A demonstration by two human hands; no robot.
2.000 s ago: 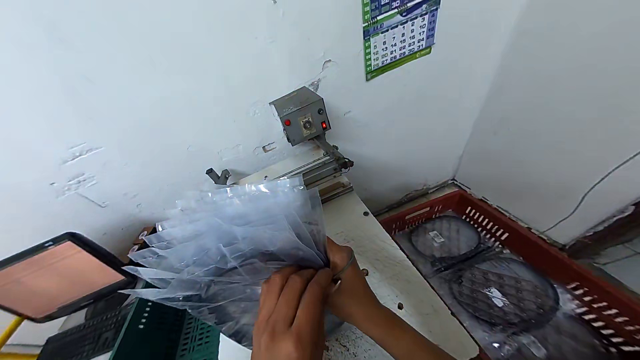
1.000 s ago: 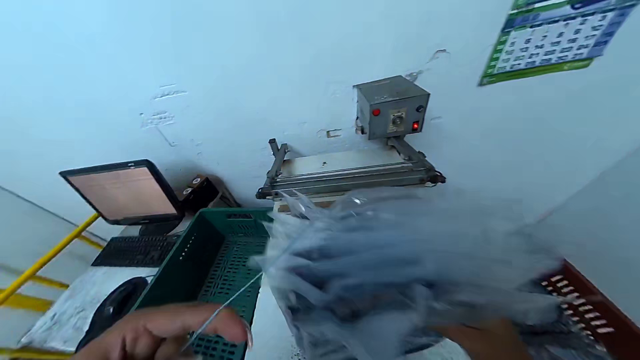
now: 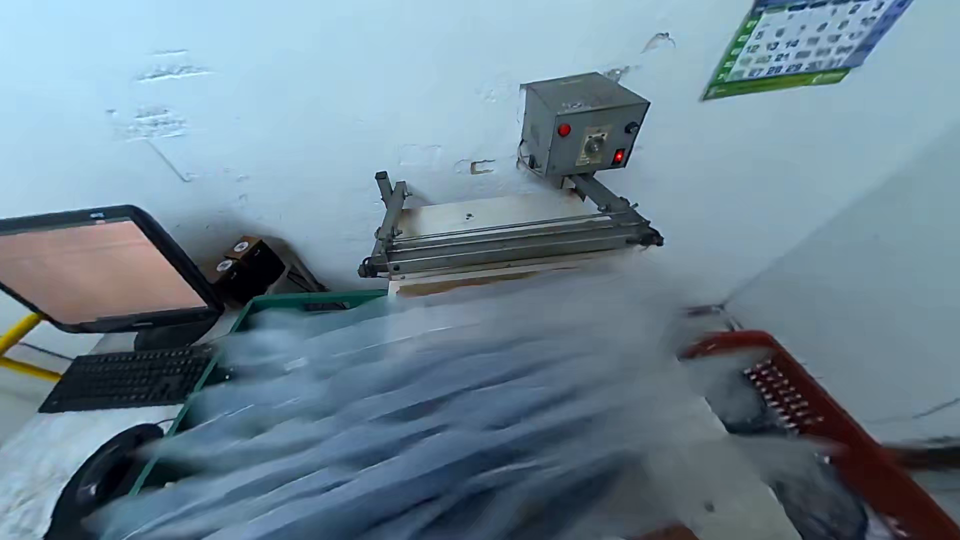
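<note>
A fanned bundle of clear plastic bags (image 3: 420,405), blurred by motion, fills the lower middle of the head view and covers part of the green crate and the white work surface. A small patch of my right hand (image 3: 664,533) shows at the bottom edge, beside the bags; its fingers and grip are hidden. My left hand is not visible. Behind the bags stands a bar heat sealer (image 3: 510,247), with its grey control box (image 3: 585,127) above it and a red light lit.
The green plastic crate (image 3: 319,298) lies left of the sealer, near a monitor (image 3: 105,266), a keyboard (image 3: 127,375) and a black rounded object (image 3: 97,480). A red crate (image 3: 847,442) with bagged items stands at the right. A calendar (image 3: 810,45) hangs on the wall.
The bags have moved left across the green crate since one second ago. My left hand, visible then at the lower left with a thin strand, no longer shows. The view has swung left since the oldest frame.
</note>
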